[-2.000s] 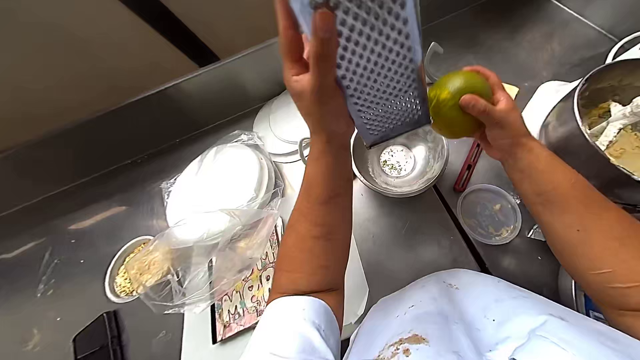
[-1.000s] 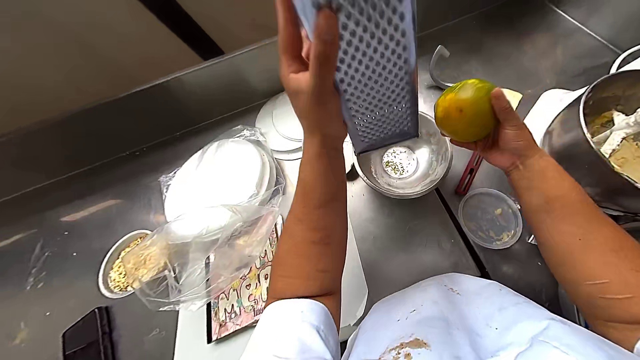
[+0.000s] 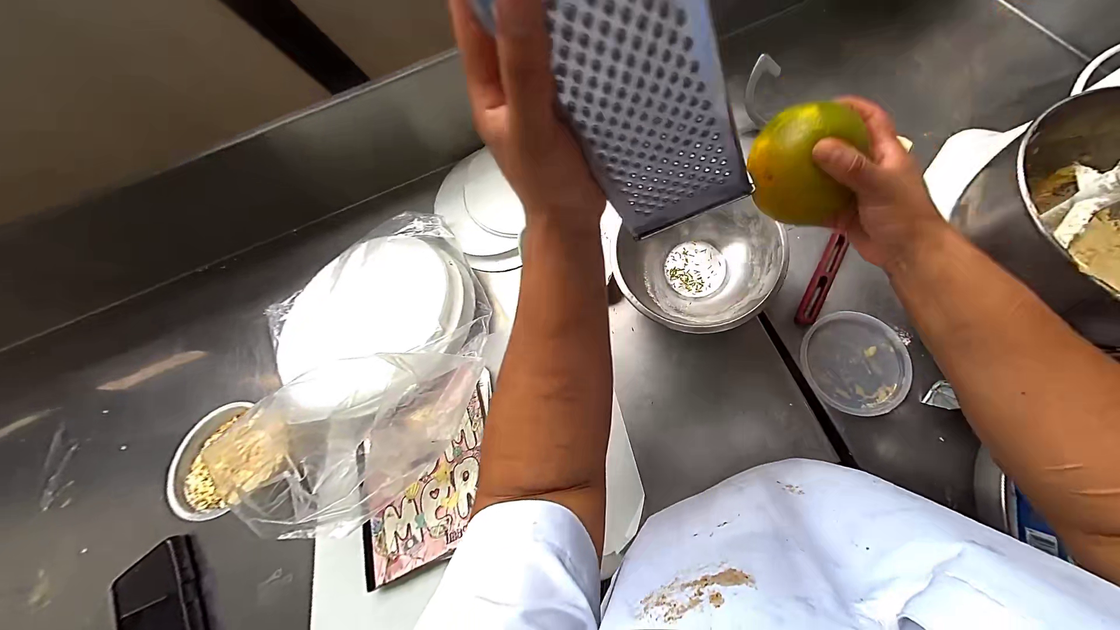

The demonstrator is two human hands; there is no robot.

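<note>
My left hand (image 3: 547, 131) grips a metal box grater (image 3: 647, 105) near the top of the view, tilted, its studded face toward me. In my right hand (image 3: 884, 179) is a green-yellow citrus fruit (image 3: 801, 166), held at the grater's right lower corner; whether they touch is unclear. Below the grater stands a steel mixing bowl (image 3: 744, 289) with small green shreds (image 3: 691, 278) at its bottom. The grater covers part of the bowl's far rim.
White plates in a plastic bag (image 3: 376, 306), a small bowl of chopped nuts (image 3: 206, 472), a decorated notebook (image 3: 429, 516) and a black phone case (image 3: 157, 586) lie left. Right are a plastic lid (image 3: 856, 363), a red-handled tool (image 3: 822, 280) and a large steel pot (image 3: 997, 201).
The fruit has been turned in my right hand; its yellow-orange patch faced the camera more a second ago. My left hand keeps its hold on the grater.
</note>
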